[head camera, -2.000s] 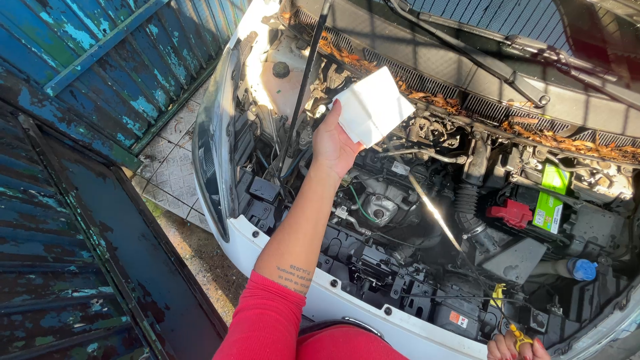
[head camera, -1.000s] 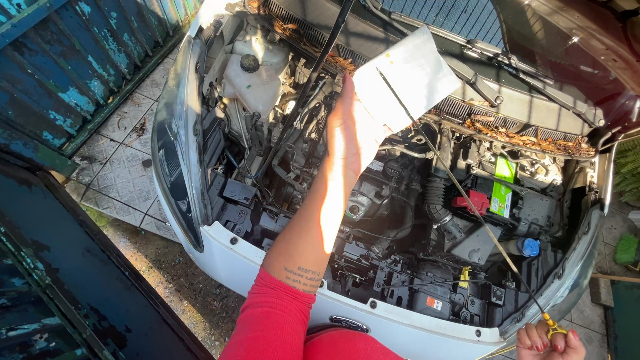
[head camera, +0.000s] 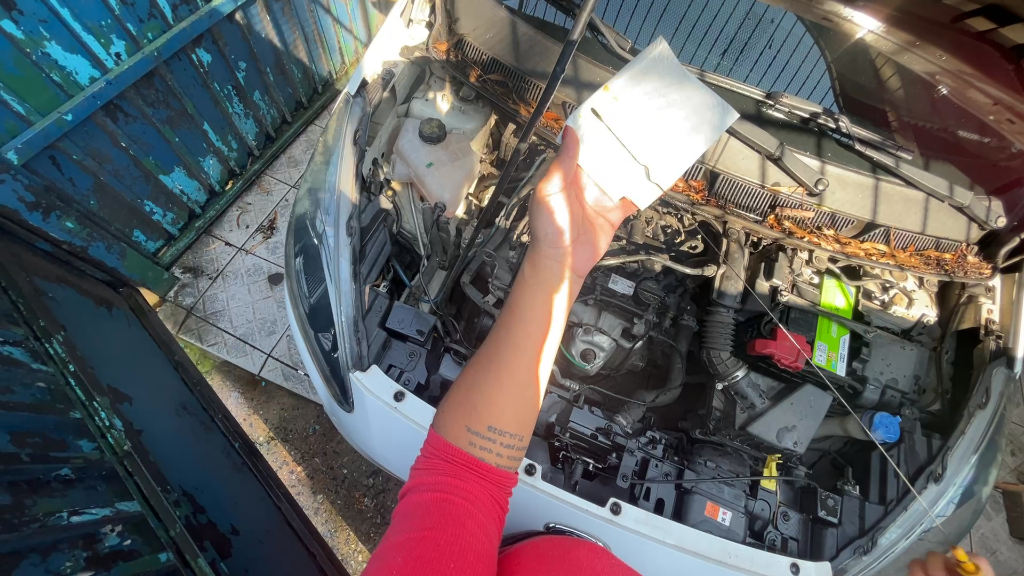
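My left hand (head camera: 570, 210), palm up, holds a folded white paper towel (head camera: 680, 104) above the engine. A dark dipstick tip lies over the towel, which has a small yellowish spot near its upper left edge. The thin metal dipstick (head camera: 808, 358) runs down to the lower right corner, where my right hand (head camera: 940, 565) grips its yellow handle (head camera: 964, 560). Only part of my right hand shows at the frame's bottom edge. Beneath both is the open engine bay, with the engine (head camera: 596, 340) in its middle.
A hood prop rod (head camera: 528, 132) slants up across the bay. Around the engine are a coolant reservoir (head camera: 440, 164), a battery with a green label (head camera: 834, 324), a red terminal cover (head camera: 778, 349) and a blue cap (head camera: 885, 427). Dry leaves (head camera: 872, 246) line the cowl. A blue metal gate (head camera: 168, 104) stands at left.
Two seconds ago the dipstick was apart from the towel; now its tip is over it. The towel has turned in my left hand. My right hand has moved toward the lower right corner.
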